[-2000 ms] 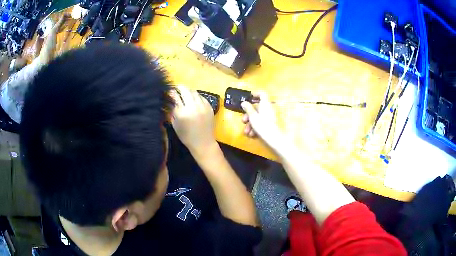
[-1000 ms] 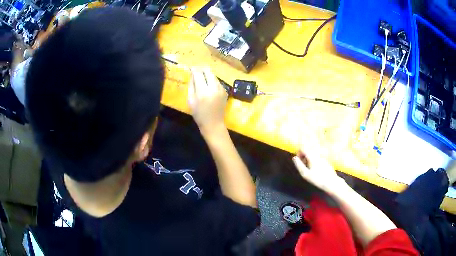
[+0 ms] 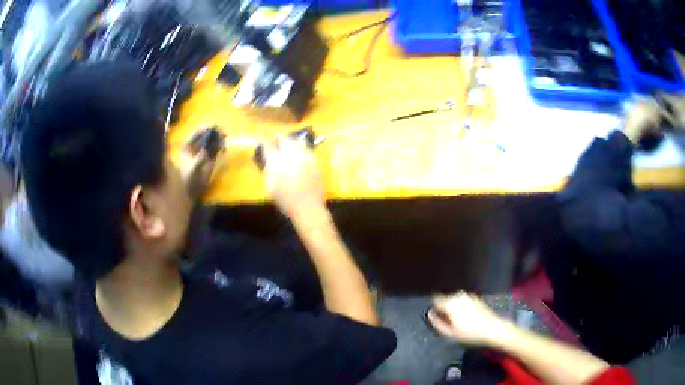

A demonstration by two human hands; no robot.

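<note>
My right hand [image 3: 466, 319], in a red sleeve, is low over the floor, below the bench's front edge. It is blurred, with the fingers partly curled, and I see nothing in it. My left hand is out of the picture. A black camera unit [image 3: 306, 137] is on the orange-yellow bench, partly behind a neighbouring worker's hand. Its thin cable [image 3: 420, 114] runs right across the bench top. Whether that hand touches the unit is unclear.
A person in a black shirt [image 3: 248, 323] sits close on the left, holding a dark part [image 3: 206, 140]. A black-and-white device [image 3: 278, 83] stands behind. Blue trays [image 3: 578, 96] are at the back right. Another dark-sleeved person [image 3: 616, 195] works at right.
My right hand has let go of the unit and drawn back down off the bench. The view has swung right. The neighbour's other hand now shows with a dark part.
</note>
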